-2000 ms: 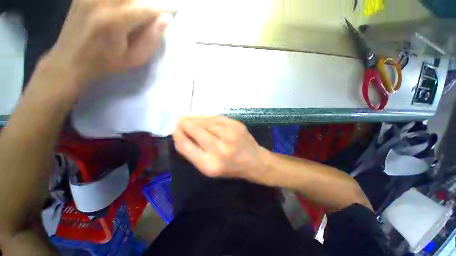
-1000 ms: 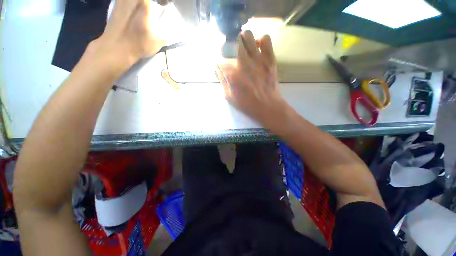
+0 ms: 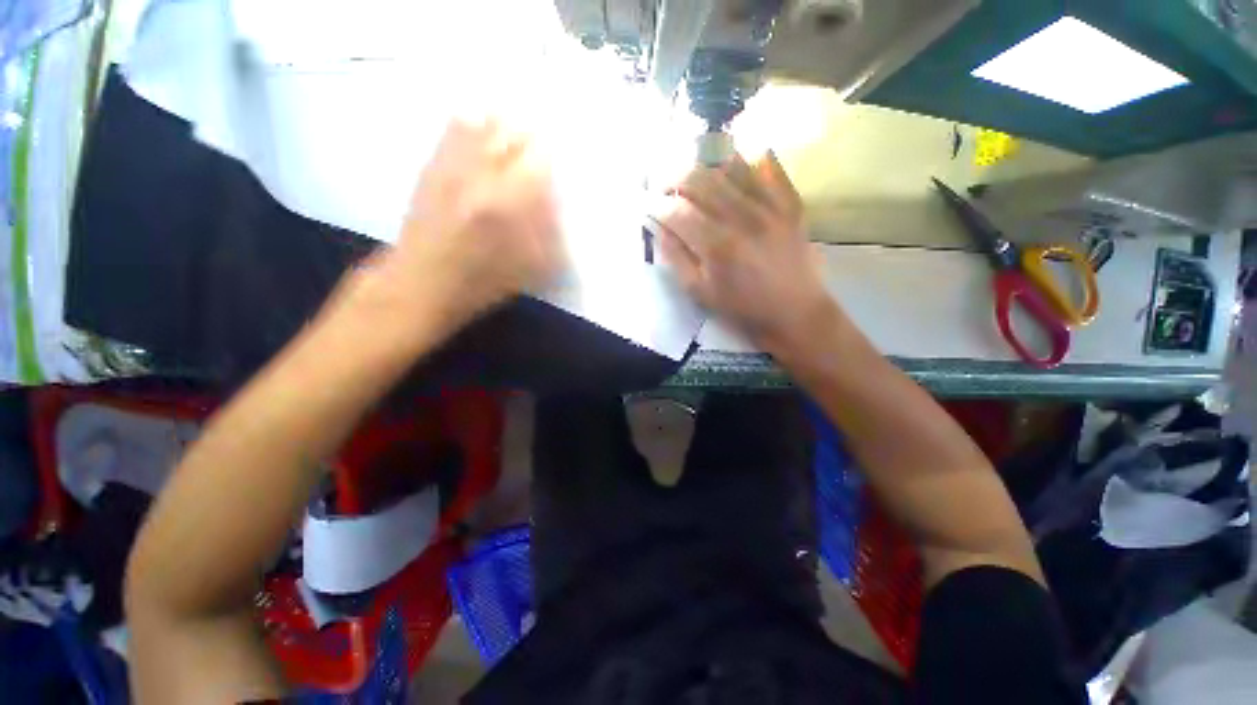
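Note:
A white cut piece (image 3: 324, 131) lies over a black fabric panel (image 3: 166, 234) on the table, left of the needle. The panel's lower edge reaches the table's front edge. My left hand (image 3: 483, 207) lies on the white piece, slightly blurred, its fingertips washed out by the lamp. My right hand (image 3: 744, 248) lies flat at the right end of the pieces, fingers spread, just below the presser foot area (image 3: 714, 145). Neither hand visibly grips anything. Glare hides the needle and the stitching.
Scissors (image 3: 1027, 292) with red and yellow-orange handles lie right of my right hand. The machine's teal panel (image 3: 910, 90) is above. A small dark panel (image 3: 1180, 303) sits at the right. Red baskets (image 3: 476, 441), a blue basket (image 3: 494, 585) and piled pieces (image 3: 1172, 482) are below the table.
The white piece and black panel now lie spread across the table's left side, under my left hand. My left hand has moved right and down; my right hand has shifted slightly right, staying near the needle.

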